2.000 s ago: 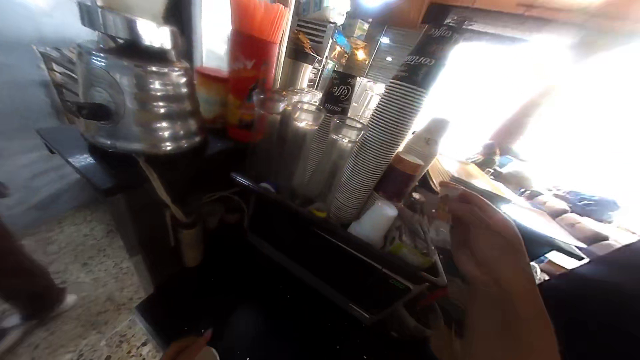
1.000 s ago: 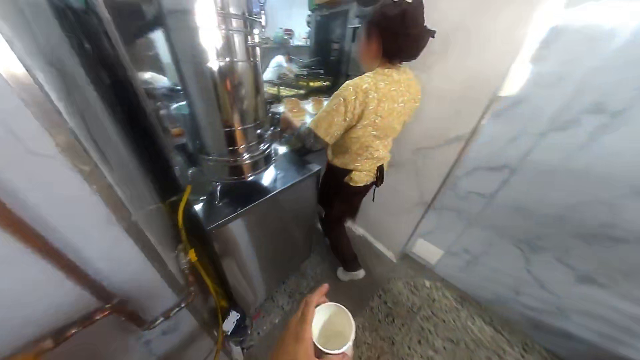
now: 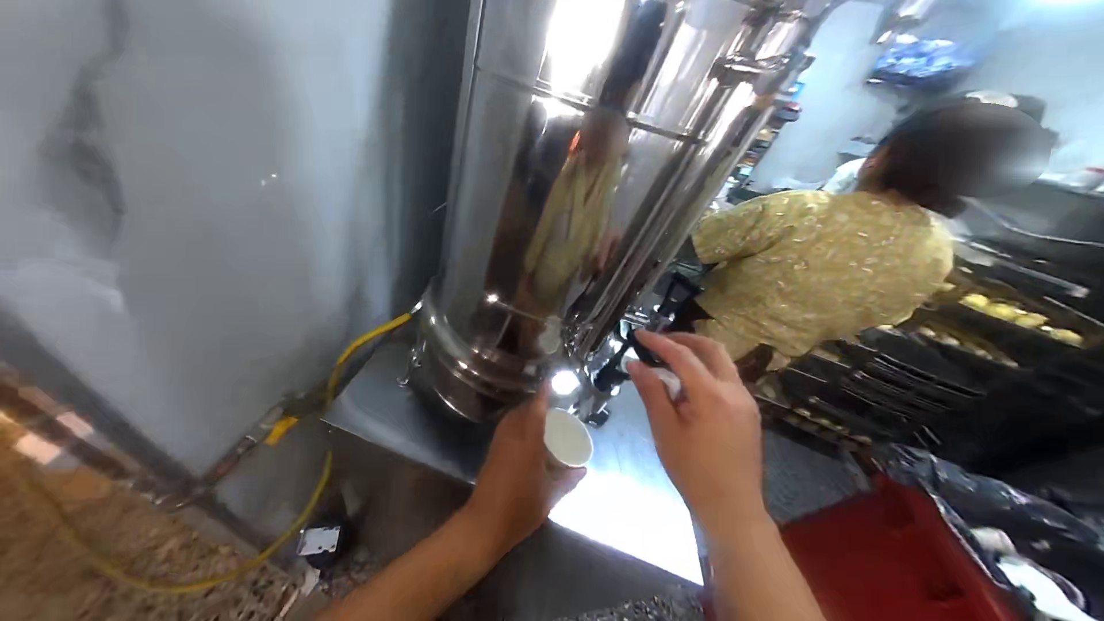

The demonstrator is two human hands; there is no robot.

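My left hand (image 3: 517, 470) is closed around a white paper cup (image 3: 567, 438), its open mouth tilted toward the camera. The cup is near the base of a tall, shiny metal urn (image 3: 535, 216). To the right, my right hand (image 3: 703, 405) has thumb and fingertips around a small white item (image 3: 660, 377), which I cannot make out clearly. Black-handled taps (image 3: 611, 373) at the urn's base sit just behind those fingertips. Beneath the urn is a metal counter (image 3: 634, 509).
A person in a yellow patterned top (image 3: 841, 267) stands close at the right, facing away. Behind are dark racks (image 3: 897, 379) with round pale food. A red container (image 3: 871, 552) is at the lower right. A yellow hose (image 3: 323, 483) loops down at the left.
The view has moved from a cup station, past the other person, to close by the urn. One second ago the white cup was low in view; now it is by the urn, and my right hand has appeared.
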